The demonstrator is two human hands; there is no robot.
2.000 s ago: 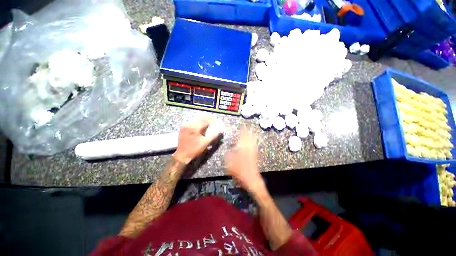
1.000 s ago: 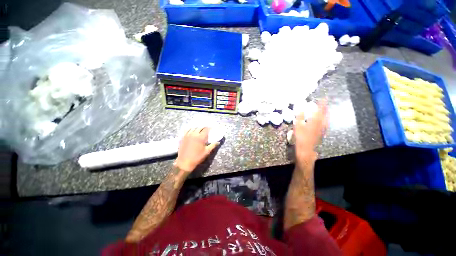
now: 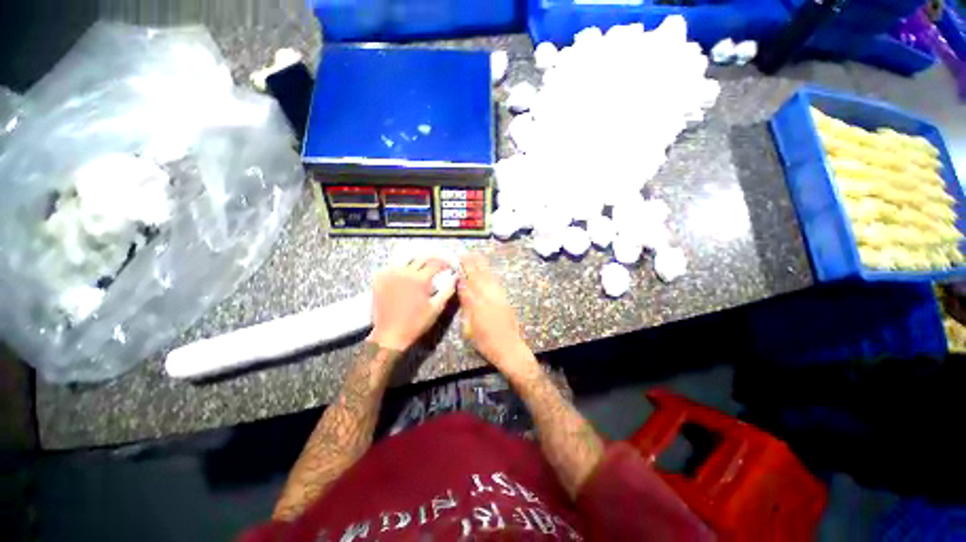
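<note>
A smooth white dough rope (image 3: 265, 339) lies along the front of the speckled tabletop. My left hand (image 3: 408, 302) is closed around its right end. My right hand (image 3: 487, 307) touches the same end, fingertips against my left fingers; whether it grips a piece is hidden. A large pile of white lumps (image 3: 614, 116) lies to the right, overexposed, with several separate lumps at its front edge. A digital scale (image 3: 400, 111) with a blue platform stands behind my hands. Bulk white compound (image 3: 106, 212) sits in a clear plastic bag (image 3: 228, 201) at the left.
A blue tray (image 3: 797, 169) of yellow twisted pieces (image 3: 890, 196) stands at the right edge. More blue trays (image 3: 424, 17) line the back. A small dark object (image 3: 289, 93) lies behind the scale. A red stool (image 3: 741, 487) stands on the floor at the lower right.
My right hand has moved from the front of the lump pile back left to the rope's end beside my left hand. The left hand still holds the rope. The view has shifted slightly.
</note>
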